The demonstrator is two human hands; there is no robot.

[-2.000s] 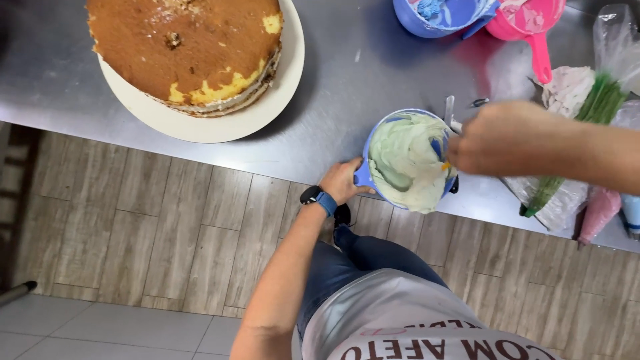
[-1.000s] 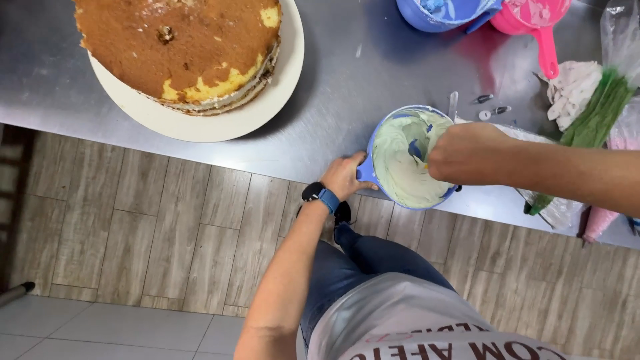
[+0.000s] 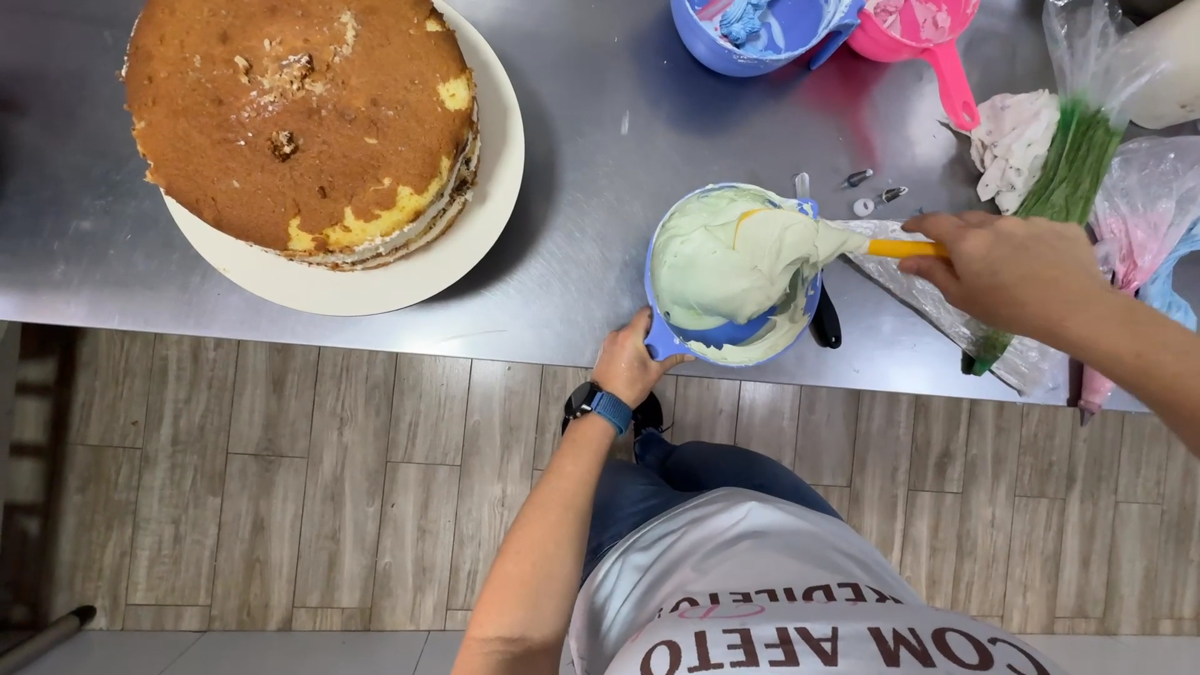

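Observation:
My left hand (image 3: 630,361) grips the handle of a blue plastic bowl (image 3: 662,330) at the table's front edge. Pale green cream (image 3: 722,253) fills much of the bowl, with some blue bottom and wall showing. My right hand (image 3: 1008,267) holds the yellow handle of a spatula (image 3: 907,248) to the right of the bowl. Thick cream coats the spatula's head, which is hidden in it over the bowl. At the upper left, a round layered cake (image 3: 300,122) with a brown top and pale filling rests on a white round board (image 3: 497,169).
On the metal table (image 3: 581,122) stand a blue bowl with blue cream (image 3: 731,56) and a pink bowl (image 3: 895,47). Piping tips (image 3: 886,197) lie near a black handle (image 3: 826,319). Green (image 3: 1069,159) and pink (image 3: 1130,234) piping bags lie at the right, beside a crumpled whitish piece (image 3: 1017,145).
My right hand has moved right, away from over the bowl, and the cream-coated spatula has come up into sight. The cream now lies heaped toward the bowl's upper left. My left hand still holds the handle.

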